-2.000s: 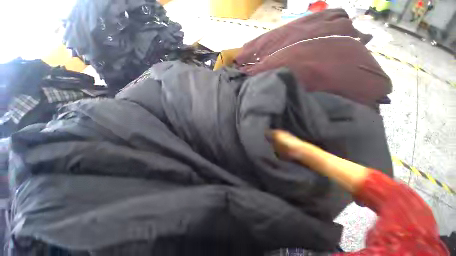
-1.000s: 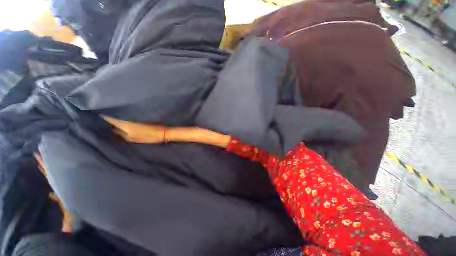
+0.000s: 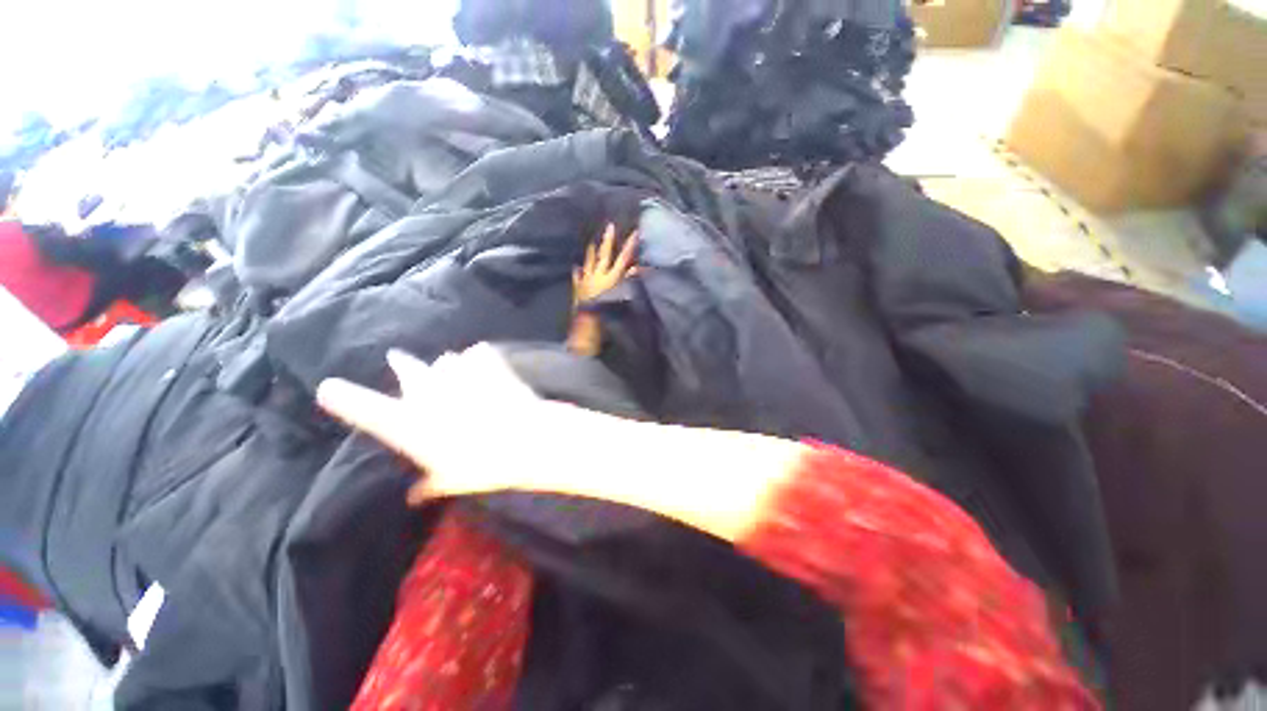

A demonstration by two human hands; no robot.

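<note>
Dark grey padded garments lie in a heap in front of me. My right hand reaches from the right across the heap, pale and slightly blurred, fingers apart, with no cloth seen gripped. My left hand shows beyond it, fingers spread on the dark cloth. The left red sleeve rises from the bottom edge; my right forearm and cloth hide the part between sleeve and hand. A white tag hangs at the lower left.
A maroon garment lies at the right. Dark bundles stand behind the heap. Cartons stand at the back right beside a floor tape line. Red cloth shows at the left.
The view has turned left, so the maroon garment sits further right. My left hand now shows above the cloth with spread fingers. My right hand is now over the cloth, fingers apart.
</note>
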